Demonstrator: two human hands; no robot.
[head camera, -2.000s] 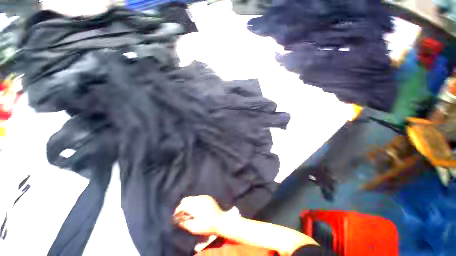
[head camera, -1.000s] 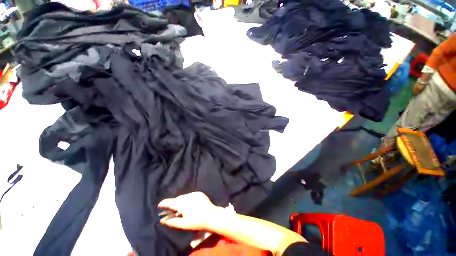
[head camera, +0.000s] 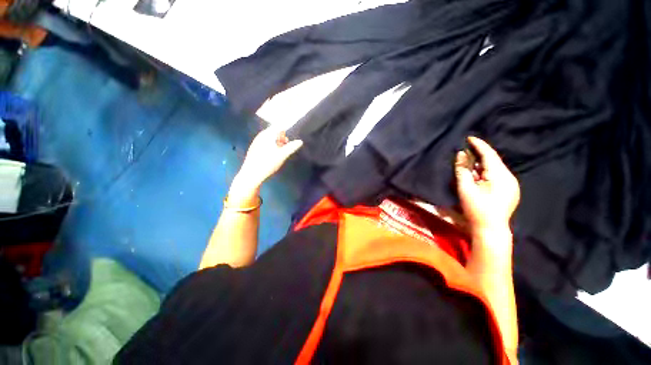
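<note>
A dark garment (head camera: 421, 135) with long leg-like panels lies over the white table and hangs over its edge towards my lap. My left hand (head camera: 265, 158) is at the end of one panel, its fingertips and thumb closed on the cloth edge. My right hand (head camera: 491, 187) is above the garment near my apron, fingers curled around a small dark tool (head camera: 469, 161), perhaps thread snips, mostly hidden by the fingers.
The white table (head camera: 193, 36) runs across the top, with a small dark object near its far left. My red-orange apron (head camera: 385, 235) is below the cloth. Blue floor (head camera: 157, 178) lies to the left, with a green cloth (head camera: 100, 314) at lower left and dark items at the left rim.
The view has swung left and down to my lap and the table edge. My left hand has come into view, at a panel's end. My right hand now appears farther right.
</note>
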